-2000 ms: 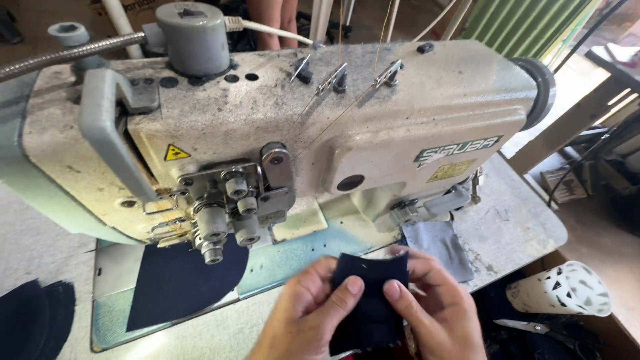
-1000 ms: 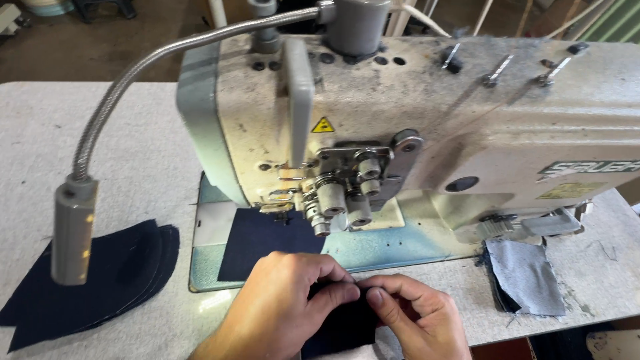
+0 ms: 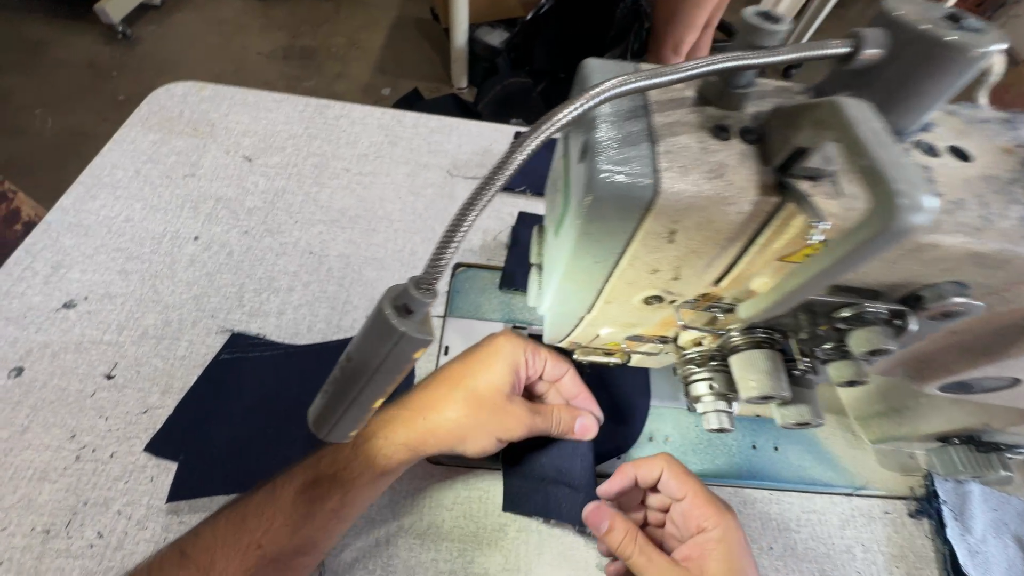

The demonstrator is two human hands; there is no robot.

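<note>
My left hand (image 3: 512, 396) pinches the upper end of a small navy fabric piece (image 3: 548, 484) between thumb and forefinger, in front of an industrial sewing machine (image 3: 624, 224). My right hand (image 3: 668, 512) is beside the lower right corner of that piece, fingers curled and apart; it does not appear to grip the cloth. A larger navy panel with a curved edge (image 3: 628, 404) lies on the machine bed (image 3: 736, 440), partly beneath the small piece and the machine head. The needle area is hidden.
A lamp on a flexible metal neck (image 3: 372, 360) hangs over stacked navy panels (image 3: 256, 400) at the left. More navy pieces (image 3: 520, 252) lie behind the machine head. Grey and navy cloth pieces (image 3: 980, 520) sit at the right of the table (image 3: 200, 200). Another person's legs (image 3: 680, 28) show behind.
The view has swung left. My hands, together on the small navy piece before, are now apart; the left holds it over the panel on the bed, and the right has let go.
</note>
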